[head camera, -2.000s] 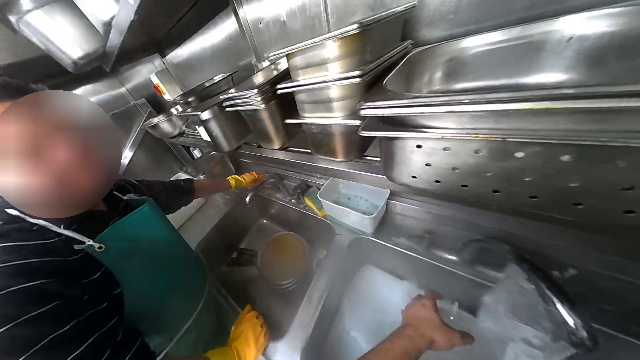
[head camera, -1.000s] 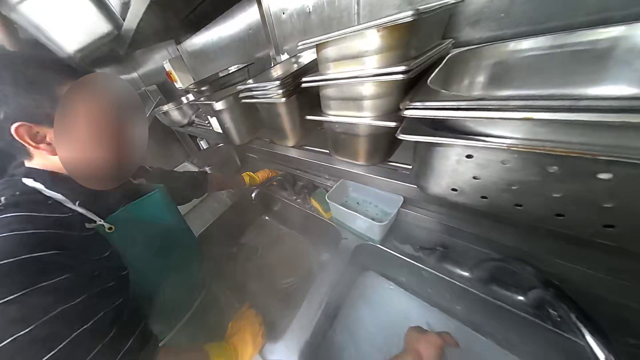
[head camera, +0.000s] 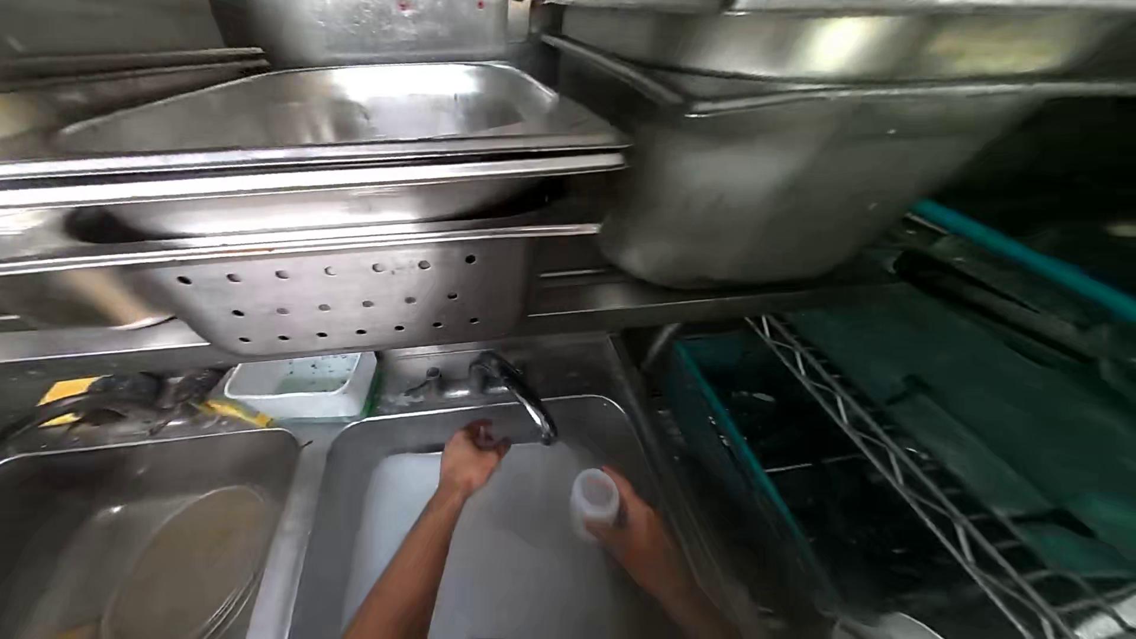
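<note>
My left hand (head camera: 473, 460) is over the right sink basin (head camera: 333, 497), just left of the chrome faucet (head camera: 525, 398); its fingers are curled, and whether they pinch anything does not show. In my right hand (head camera: 635, 532) is a translucent plastic cup (head camera: 595, 499), its round end facing up, above the basin's right side. Below both hands lies a large whitish translucent sheet or container (head camera: 510, 559), its exact kind blurred.
Stacked steel pans (head camera: 355, 204), one perforated, and a deep steel pan (head camera: 754, 186) overhang the sinks. A white plastic tub (head camera: 306, 386) stands behind the divider. The left basin (head camera: 284, 444) holds a round pan (head camera: 186, 564). A wire rack (head camera: 887, 461) is at right.
The view has swung to the right; the co-worker in yellow gloves has left it, apart from a yellow bit at the lower left. My right hand and the plastic cup are now in sight.
</note>
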